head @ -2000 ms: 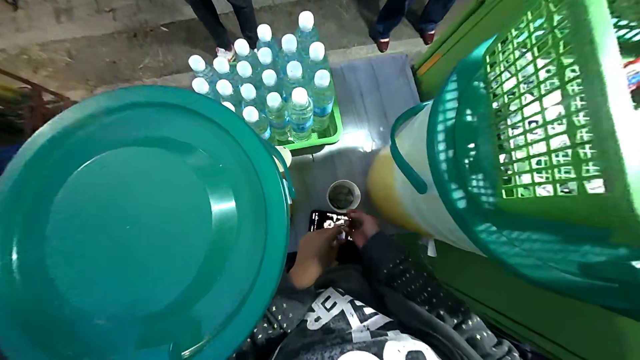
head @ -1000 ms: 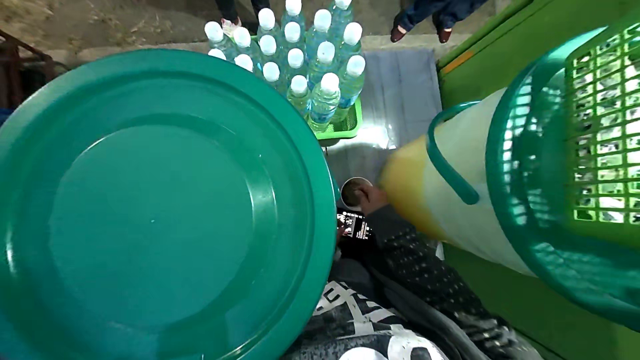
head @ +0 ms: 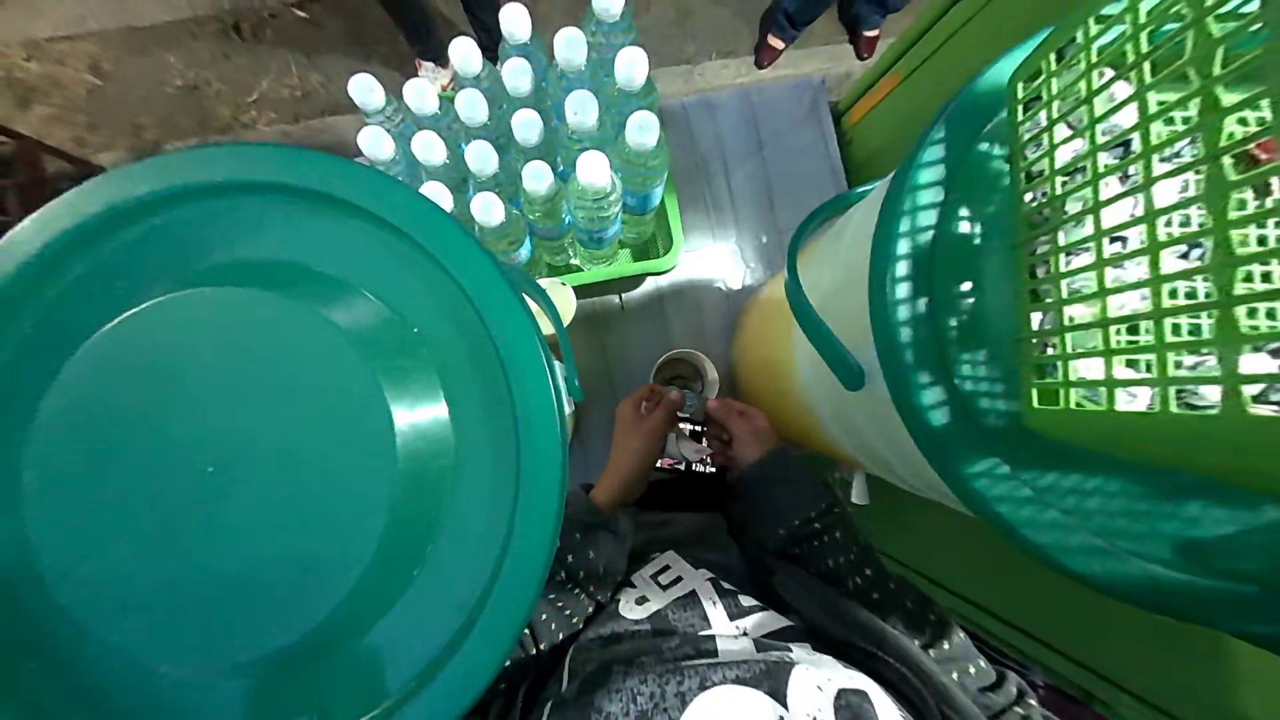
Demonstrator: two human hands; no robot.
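Both my left hand (head: 645, 440) and my right hand (head: 740, 432) pinch a small grey piece (head: 692, 404) between them, its kind too small to tell. Just beyond my fingertips stands a round white tub (head: 712, 372) with dark contents that I cannot make out. Below the grey piece, a phone with a lit screen (head: 672, 458) lies close to my body, partly covered by a pale scrap and my fingers.
A large green-lidded container (head: 210, 470) fills the left. Capped bottles (head: 595, 215) crowd a green plastic basket (head: 660, 255) ahead. At right, a yellowish bucket (head: 785, 375) has a green lid under a green lattice basket (head: 1150, 420). People's legs (head: 835, 15) show beyond the grey tabletop (head: 750, 150).
My right hand was at the tub a second ago; now it is back beside my left hand, and a small grey piece is between them. My left hand has come into clear view.
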